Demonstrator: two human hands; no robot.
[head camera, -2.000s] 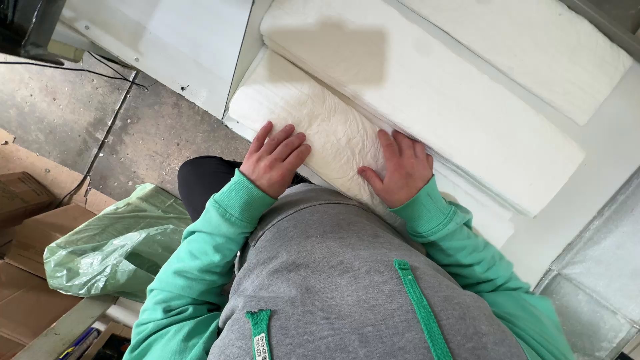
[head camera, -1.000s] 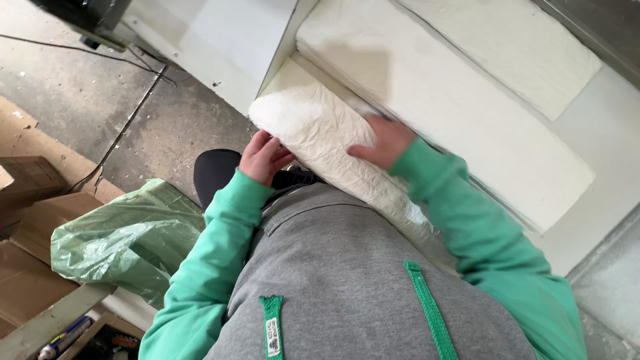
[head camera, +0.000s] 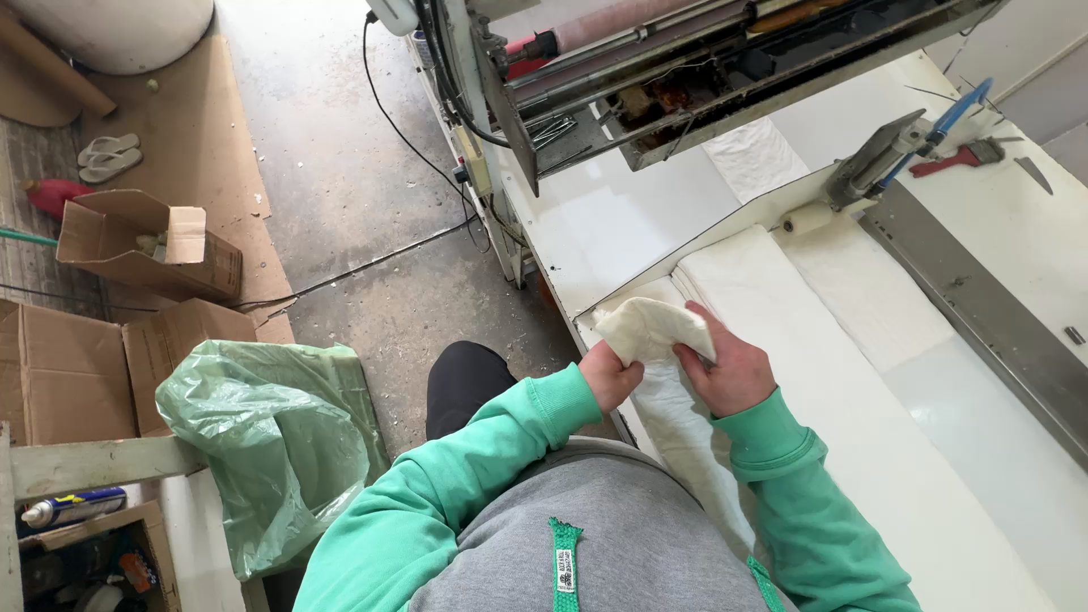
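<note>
Both hands grip the raised end of a long strip of soft white sheet material (head camera: 654, 327) at the near edge of the white worktop. My left hand (head camera: 609, 375) pinches its left side, and my right hand (head camera: 729, 361) has thumb and fingers on its right side. The rest of the strip runs down beside my body and is partly hidden by it. A thick white folded stack (head camera: 816, 374) lies just right of my right hand, with another white strip (head camera: 867, 293) beyond it.
A machine with rollers and a stained metal trough (head camera: 680, 144) stands ahead. A metal cylinder with blue hose (head camera: 867, 170), a red-handled brush (head camera: 960, 157) and a blade (head camera: 1033, 174) are at the right. Left are a green plastic bag (head camera: 272, 433), cardboard boxes (head camera: 153, 246) and a floor cable (head camera: 374, 263).
Earlier my hands rested on the near white strip as it lay flat; now they hold its far end raised and bent. The view has shifted to show the machine and more floor.
</note>
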